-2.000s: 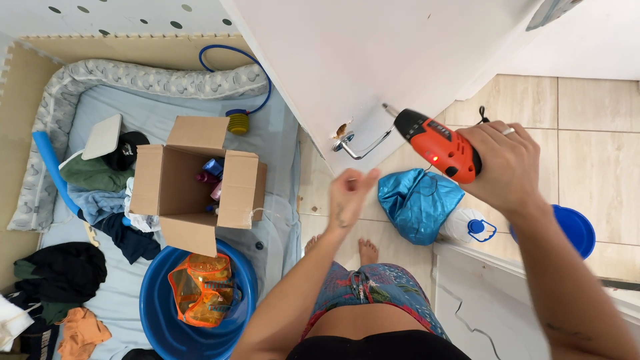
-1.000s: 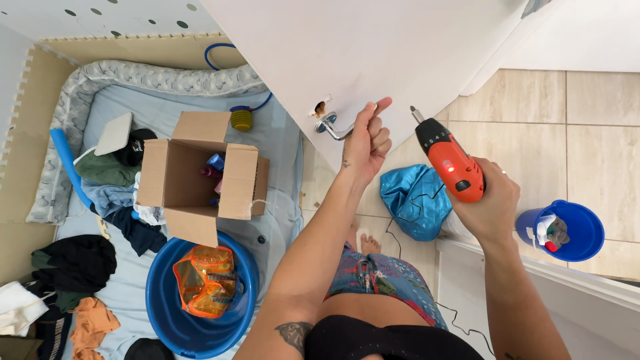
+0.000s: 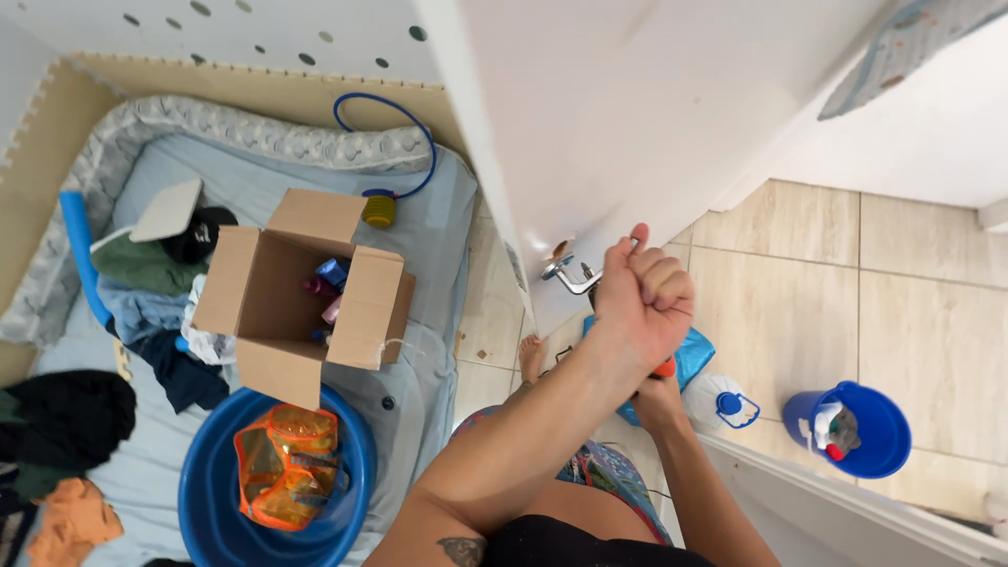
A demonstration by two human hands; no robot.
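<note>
My left hand [image 3: 644,303] is closed around the grip of a chrome lever door handle [image 3: 573,282] on the white door [image 3: 614,118]. Close above the handle's round plate, the door has a rough hole [image 3: 561,250]. Below and partly behind my left wrist, my right hand [image 3: 660,400] holds the orange and black cordless drill [image 3: 665,368]. Most of the drill is hidden by my left hand and forearm; a thin metal tip [image 3: 587,270] shows beside the handle's neck.
On the left, an open cardboard box [image 3: 295,295] with bottles stands by a blue basin [image 3: 189,480] holding an orange bag [image 3: 287,465]. Clothes [image 3: 150,260] lie on the sheet. At right are a blue bag [image 3: 693,354], a white jug [image 3: 709,400] and a blue bucket [image 3: 886,433].
The drill in my right hand has moved from the right of the handle to below and behind my left hand. My left hand remains at the handle since one second ago.
</note>
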